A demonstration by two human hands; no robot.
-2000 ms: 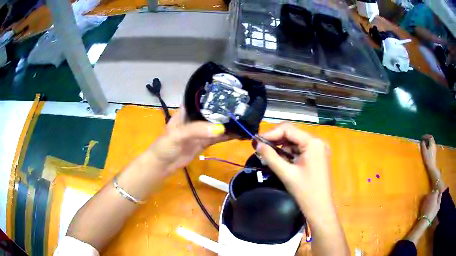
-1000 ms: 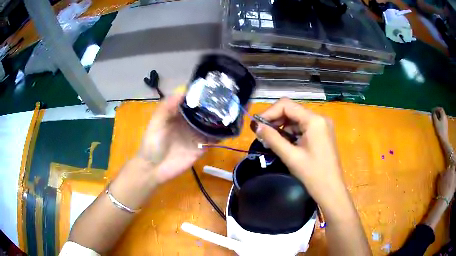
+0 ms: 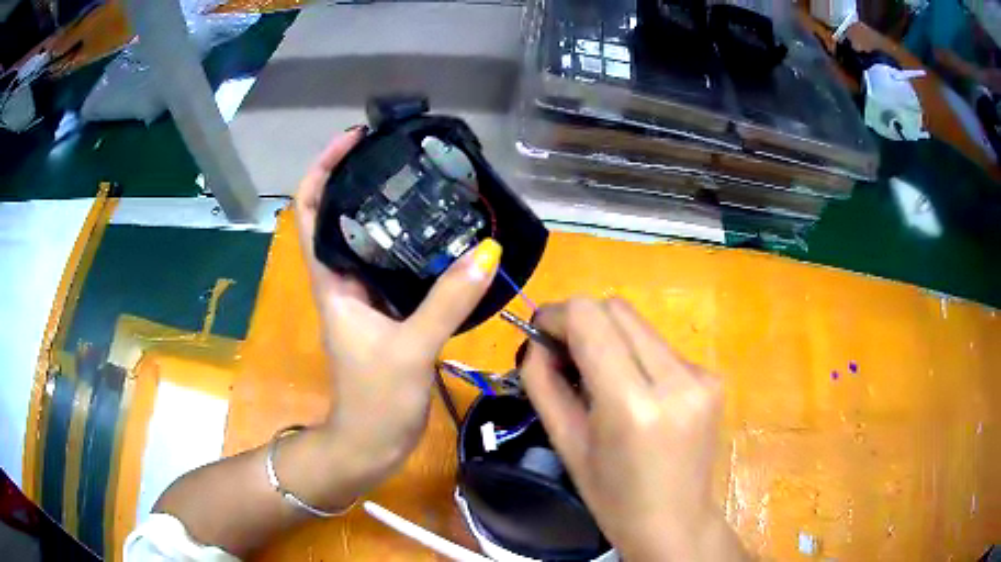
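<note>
My left hand (image 3: pixel 384 351) holds the black shell (image 3: pixel 510 225) up with its open side towards me. Its yellow-tipped thumb presses at the lower edge of the circuit board (image 3: pixel 423 220) inside. A thin blue lead wire (image 3: pixel 513 288) runs from the board edge to my right hand (image 3: pixel 620 423). My right hand grips a slim metallic tool (image 3: pixel 527 327), its tip just below the shell. The black base (image 3: pixel 510 494) stands below, partly hidden by my right hand. A small white connector (image 3: pixel 490 437) shows at its opening.
Stacked clear trays (image 3: pixel 703 143) with black parts stand at the back. A grey post (image 3: pixel 198 110) rises at the back left. A white strip (image 3: pixel 423 532) sticks out left of the base. Small purple bits (image 3: pixel 853 368) lie on the orange-yellow bench surface (image 3: pixel 812 439) at the right.
The shell has turned so the board faces me squarely, and my left thumb has come onto the board's edge. My right hand has moved lower. The base sits lower in view.
</note>
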